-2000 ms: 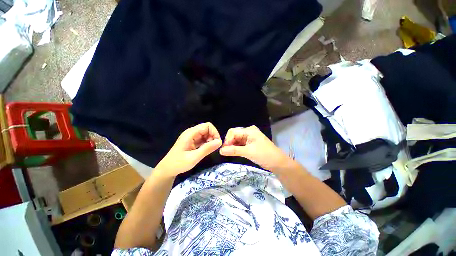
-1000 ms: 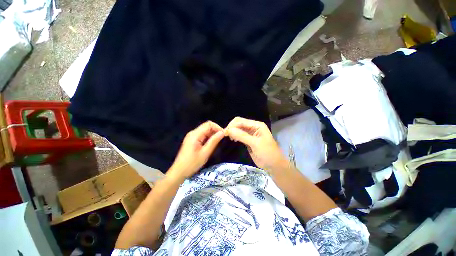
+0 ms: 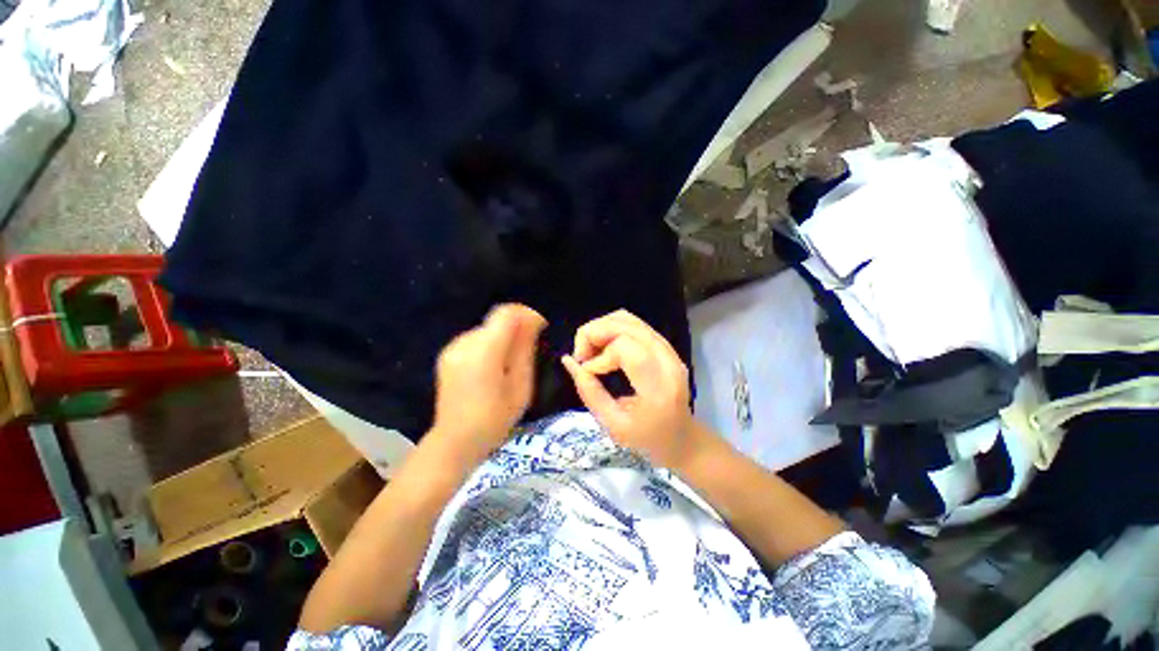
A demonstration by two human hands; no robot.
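A large navy-black garment (image 3: 369, 204) is spread in front of me and over my lap, with small pale flecks on it. White edges show under it at both sides. My left hand (image 3: 487, 382) is over the garment's near part, slightly blurred, fingers curled; what it holds, if anything, cannot be seen. My right hand (image 3: 633, 382) is just beside it, thumb and forefinger pinched at a tiny pale spot; the thing there is too small to name. The hands are apart. No needle or thread can be made out.
A red and green plastic stool (image 3: 95, 337) stands at left. Below it is an open cardboard carton (image 3: 242, 490) with thread cones (image 3: 238, 555). A white board (image 3: 763, 369) lies right of my lap. A bundle with white pieces (image 3: 921, 261) and cream strips (image 3: 1096, 333) is at right. Scraps litter the floor.
The hands met at the fingertips one second ago and are now apart. My left hand has moved a little left and turned. My right hand has shifted slightly right and down.
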